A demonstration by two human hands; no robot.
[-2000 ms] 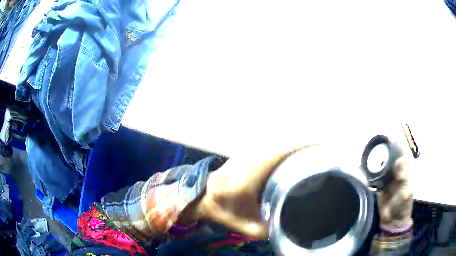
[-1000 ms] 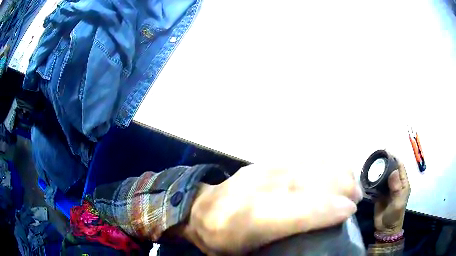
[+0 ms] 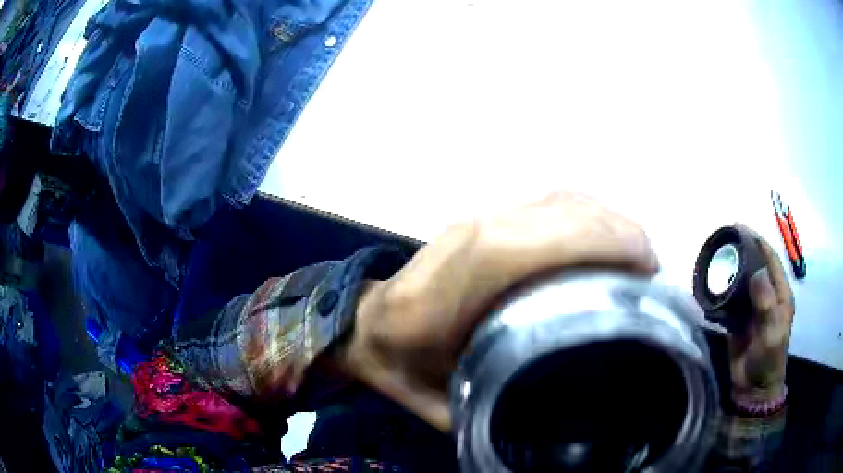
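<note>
A vacuum flask (image 3: 592, 309) with a shiny metal rim and dark opening is large and close to the camera at the bottom centre. Its mouth faces the camera and its lower part is cut off by the picture's edge. My left hand (image 3: 499, 277) is wrapped around its far and left side; the fingers are blurred. My right hand (image 3: 765, 314) holds the round black flask lid (image 3: 724, 270), pale inside, to the right of the flask. Thread snips (image 3: 789, 238) with orange-red handles lie on the white table beyond my right hand.
The white table (image 3: 555, 111) has its near edge running behind my left forearm. Blue denim garments (image 3: 185, 120) are heaped at the left table edge and hang over it. A blue panel and more denim are below at the left. Floral cloth (image 3: 185, 402) shows at the lower left.
The flask mouth, mostly hidden behind my left hand a second ago, now faces the camera again. The lid and right hand appear slightly higher and farther right; the view has shifted a little.
</note>
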